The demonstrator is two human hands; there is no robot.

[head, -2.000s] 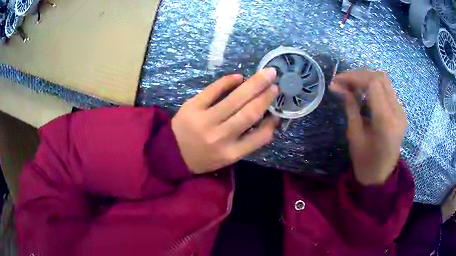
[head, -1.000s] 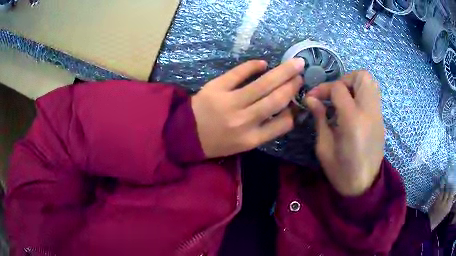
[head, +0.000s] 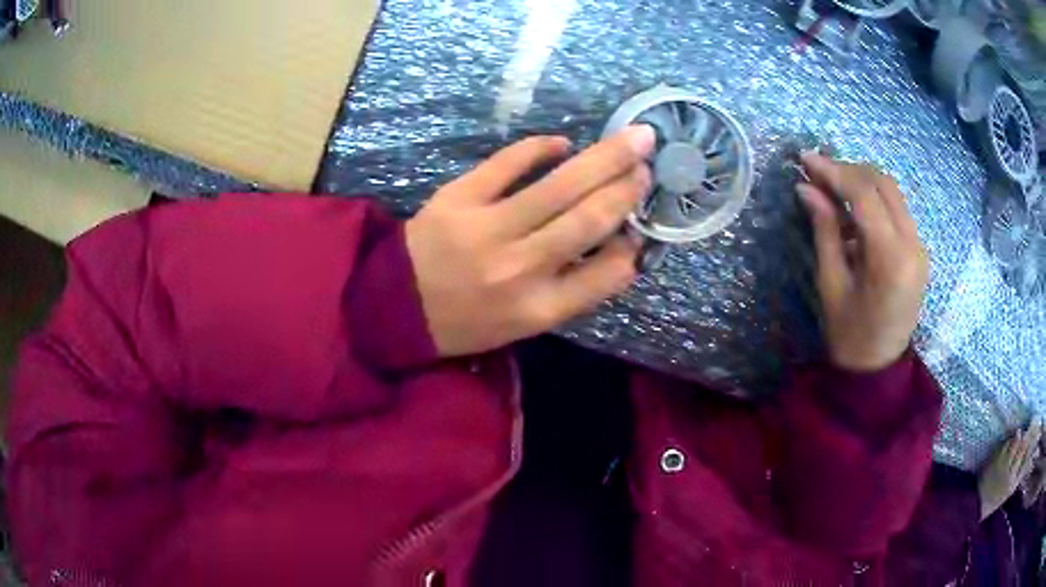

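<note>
A round grey fan head (head: 684, 167), with curved blades around a plain hub inside a pale ring, lies on the shiny bench covering (head: 711, 315). My left hand (head: 528, 247) grips its left side, fingertips on the ring's rim and over the blades. Part of the ring is hidden under these fingers. A small part shows at the ring's lower edge, too blurred to name. My right hand (head: 863, 258) is to the right of the fan head, apart from it, with thumb and index fingertips close together. I cannot tell whether they pinch something small.
Ring housings (head: 966, 71) and slotted grilles (head: 1012, 133) are grouped at the far right. A part with a reddish wire lies at the top right. A cardboard sheet (head: 195, 86) lies at the left, with dark parts at its far corner. Another person's hand (head: 1009, 468) shows at the lower right edge.
My right hand has moved off the fan head to the right. My left hand still holds the fan head, and both appear further left in the view.
</note>
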